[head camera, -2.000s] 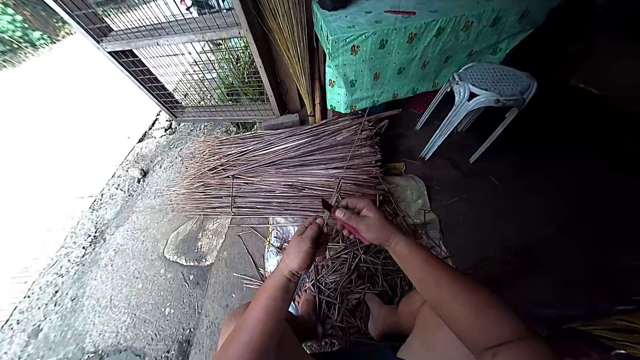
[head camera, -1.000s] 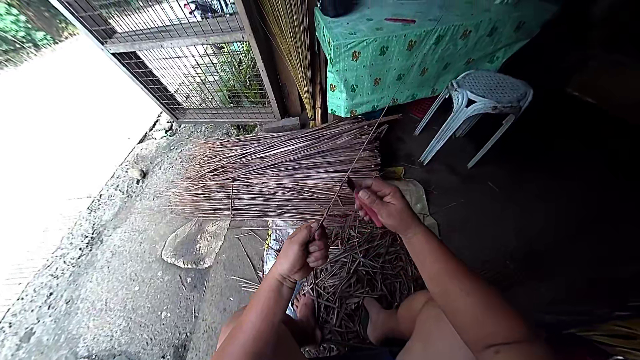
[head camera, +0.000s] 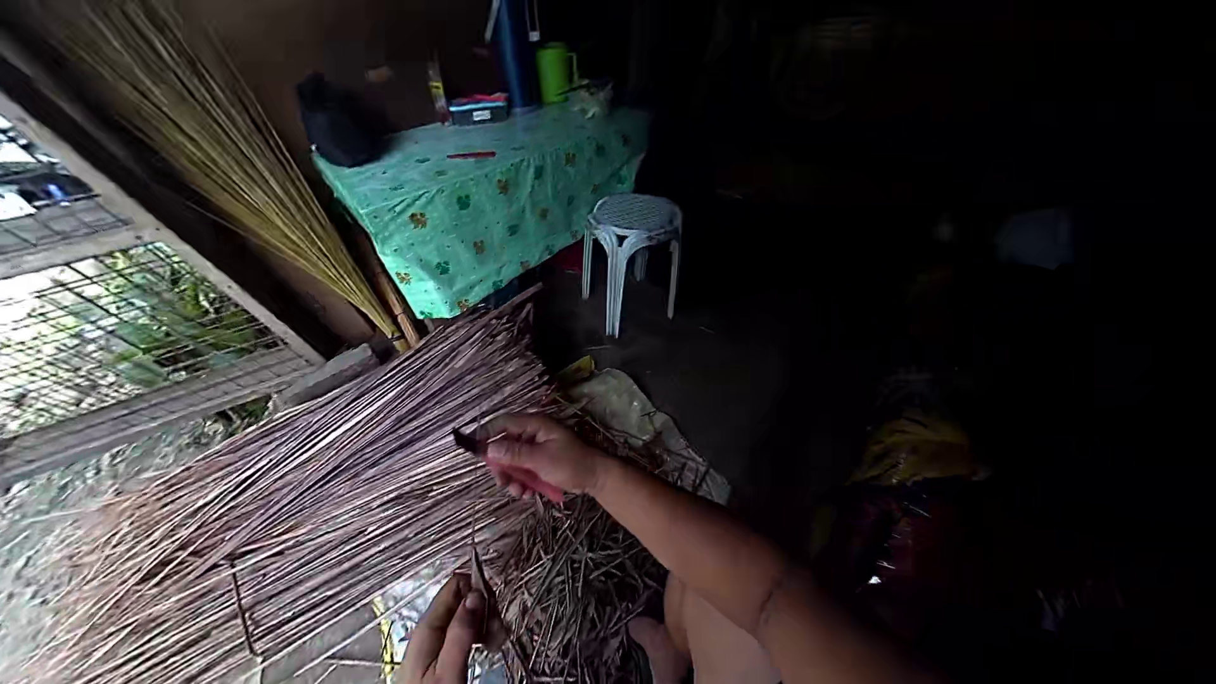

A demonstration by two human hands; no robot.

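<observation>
My right hand [head camera: 537,458] is closed around a cutting tool with red handles [head camera: 532,483], probably pruning shears; its dark blade end points left, over a large bundle of thin brown stalks [head camera: 361,456]. Below it, at the bottom of the view, my left hand [head camera: 446,627] pinches a thin stalk [head camera: 478,570] between thumb and fingers. A heap of short cut pieces of stalk [head camera: 589,579] lies between my legs, right of my left hand. A thin cross-piece or tie [head camera: 240,608] runs across the bundle near its lower left.
A table with a green patterned cloth [head camera: 475,214] stands ahead, and a light plastic stool [head camera: 635,223] right of it. Tall yellowish stalks [head camera: 256,180] lean on the wall beside a wire-mesh gate [head camera: 142,323]. A pale sack [head camera: 617,404] lies beyond the heap. The right side is dark.
The view has swung to the right and up. My hands, close together two seconds ago, are now farther apart. The long stalk that rose from my left hand one second ago no longer shows clearly.
</observation>
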